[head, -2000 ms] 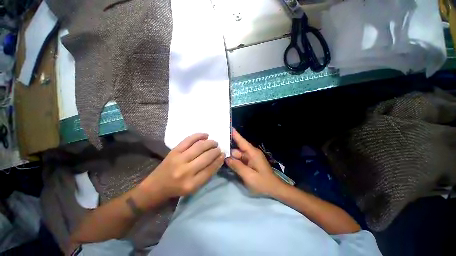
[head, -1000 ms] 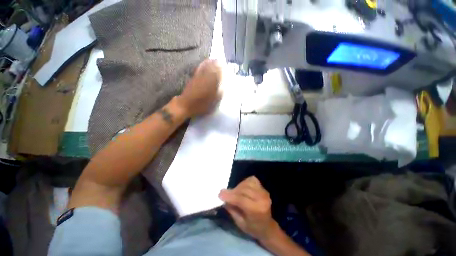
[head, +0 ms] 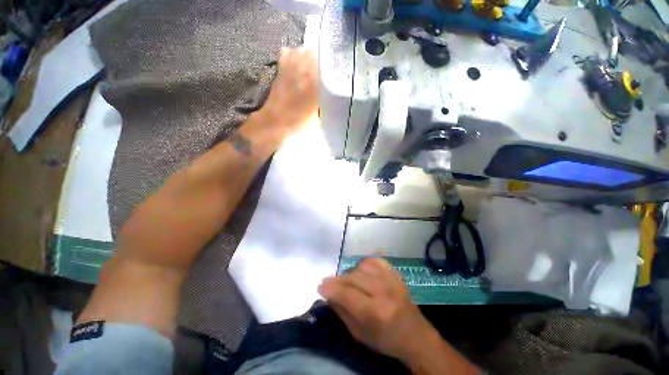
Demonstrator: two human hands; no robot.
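Note:
A white strip (head: pixel 297 220) lies over a brown woven panel (head: pixel 183 80) on the table, running from the machine head down to the front edge. My left hand (head: pixel 297 84) is at the far part of the strip, left of the machine head, pressed on the cloth; its fingertips are not clear. My right hand (head: pixel 374 304) pinches the near right corner of the strip between thumb and fingers at the table's front edge. The white sewing machine (head: pixel 469 102) stands over the right of the table. Its needle area is mostly hidden behind the head.
Black-handled shears (head: pixel 455 245) lie right of the strip. A clear plastic bag of white pieces (head: pixel 561 253) lies further right. A white piece with a dark edge (head: pixel 59 80) is on the brown board (head: pixel 33 190) at left. Brown cloth (head: pixel 587 337) is heaped below the table at right.
Both hands were together at the near end of the strip; my left hand has since moved far up beside the machine head. The view has shifted, showing more of the machine.

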